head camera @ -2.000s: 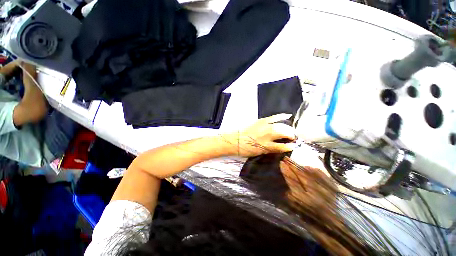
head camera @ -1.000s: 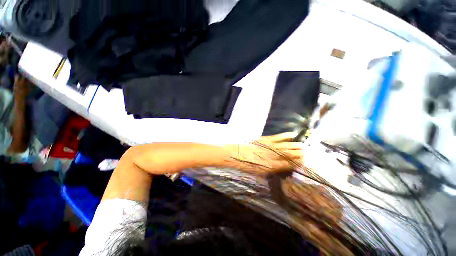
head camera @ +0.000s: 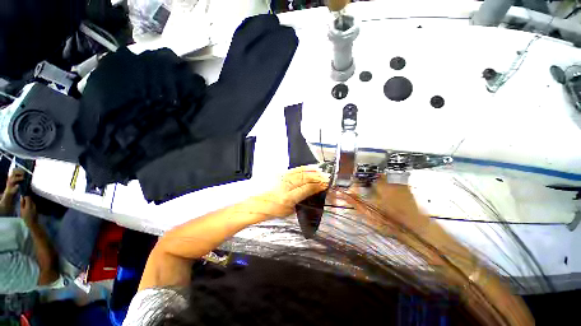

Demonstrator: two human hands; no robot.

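A narrow black fabric piece [head camera: 298,137] lies at the left end of the white sewing machine head [head camera: 471,121], running from above my fingers to a tip below them. My left hand [head camera: 304,187] lies on the piece with its fingertips beside the needle area and presses it down. My right hand [head camera: 388,202] is low on the right of the needle area, partly covered by strands of hair and blurred; its fingertips and any hold are hidden. The metal guard [head camera: 347,159] stands just above the fingers. The needle itself is not clear.
A stack of black cut pieces [head camera: 194,169] lies left of the needle. A crumpled black bundle [head camera: 134,108] and a long folded black piece [head camera: 255,70] lie beyond it. A grey post [head camera: 342,51] stands above the head. Another person's arm [head camera: 39,239] shows at the left.
The view has shifted, showing more of the machine head. The black piece, earlier a wide rectangle above my left hand, now looks narrow and turned. My left hand stays by the needle area.
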